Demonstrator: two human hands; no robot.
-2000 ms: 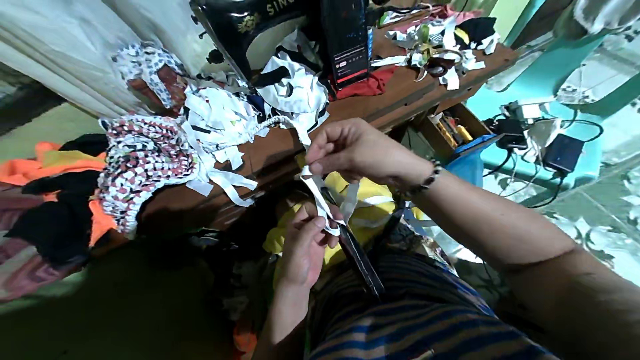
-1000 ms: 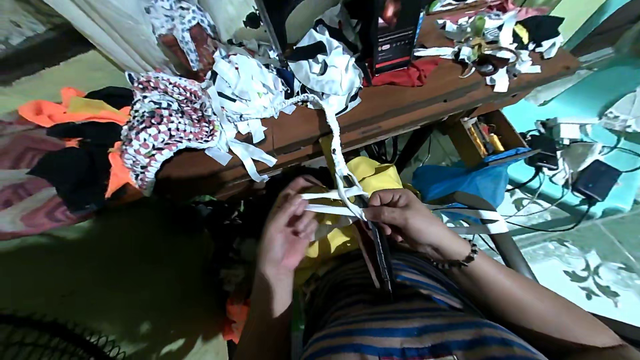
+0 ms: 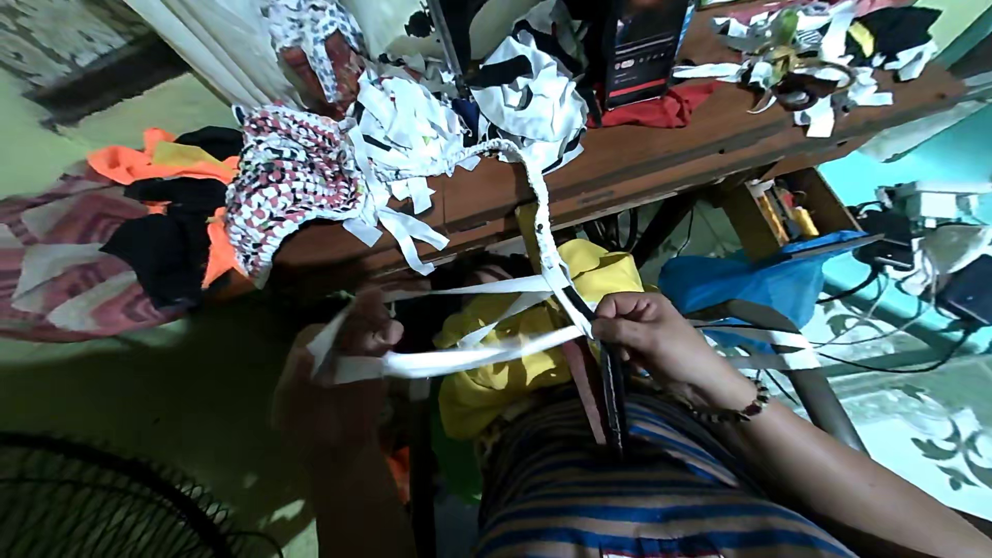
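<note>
A white braided fabric cord [image 3: 541,209] runs from the white cloth heap on the table down to my hands. My right hand [image 3: 647,333] pinches its lower end, where the strips part, beside a dark flat bar [image 3: 612,395]. My left hand [image 3: 349,364], blurred and in shadow, is out to the left with white fabric strips [image 3: 480,355] looped around its fingers and drawn across to the cord. Under the strips lies yellow cloth [image 3: 496,395]. A red, white and black woven piece [image 3: 291,178] hangs over the table's left edge.
The wooden table [image 3: 620,167] carries white scraps [image 3: 411,128], red cloth [image 3: 666,108], a phone-like screen [image 3: 647,54] and more scraps at the right. An open drawer [image 3: 829,198], blue plastic [image 3: 744,279] and cables are at the right. A fan guard [image 3: 101,496] stands lower left.
My left hand has moved left, away from the cord, and the strips between my hands are spread wider. Two seconds ago my right hand was higher on the cord. The view has shifted.
</note>
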